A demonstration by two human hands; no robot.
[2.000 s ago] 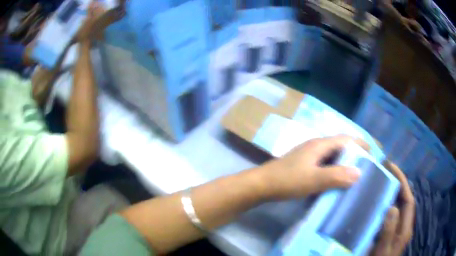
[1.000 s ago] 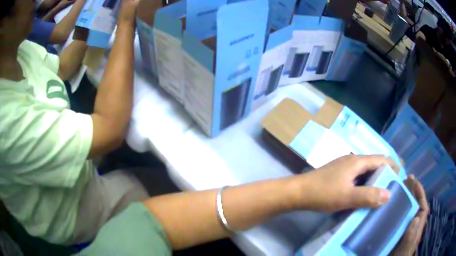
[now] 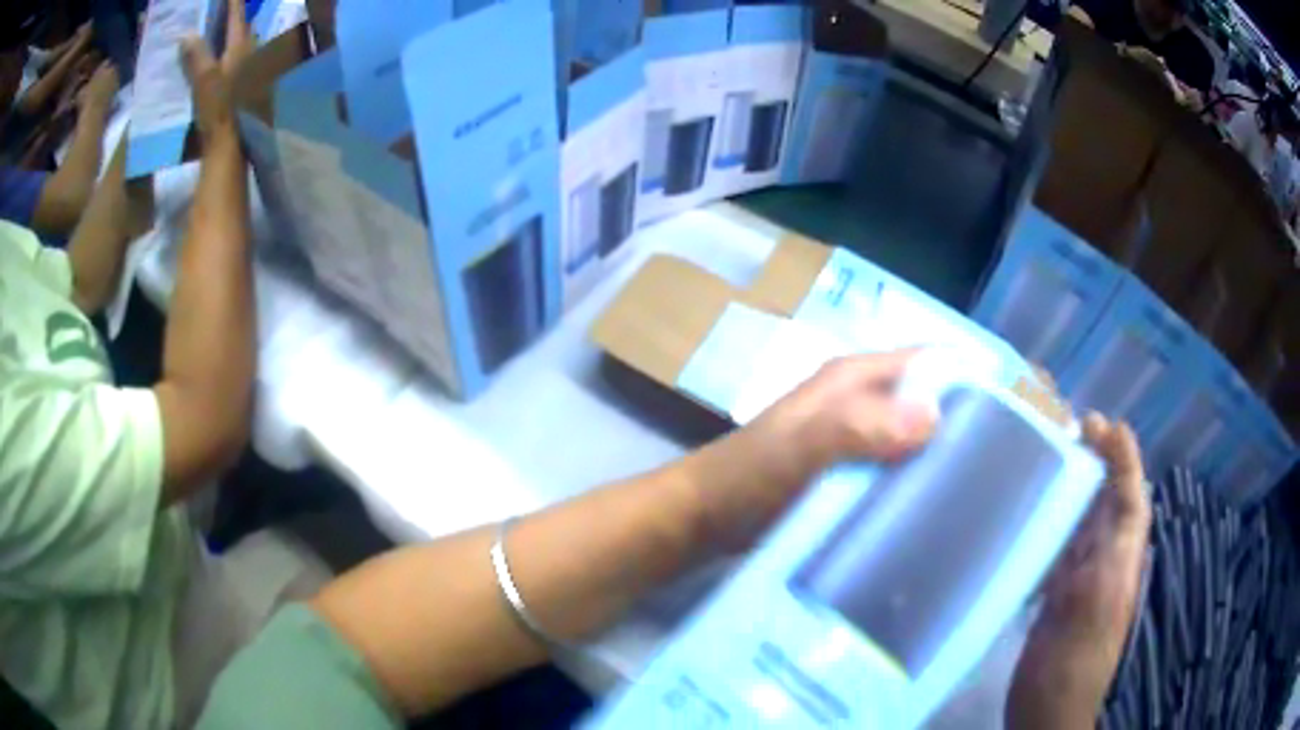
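A light blue and white carton (image 3: 855, 599) with a dark cylinder picture is held between my hands at the lower right, tilted, its lower end cut off by the frame edge. My left hand (image 3: 841, 421) grips its upper left edge with the thumb on the printed face. My right hand (image 3: 1091, 571) lies along its right side, slightly blurred, its fingers partly hidden. Behind it, flat carton blanks (image 3: 763, 357) with bare brown flap ends lie in a low stack on the white table covering (image 3: 542, 442).
Erected open cartons (image 3: 492, 214) stand at the back left, and more (image 3: 1105, 307) stand at the right with brown flaps raised. Black tubes (image 3: 1212, 599) are piled at the far right. A dark bin (image 3: 912, 186) is behind. A co-worker in light green (image 3: 86, 428) holds a carton at left.
The carton between my hands has come up and left, showing more of its printed face. My right hand shows more along its side. The camera view has shifted.
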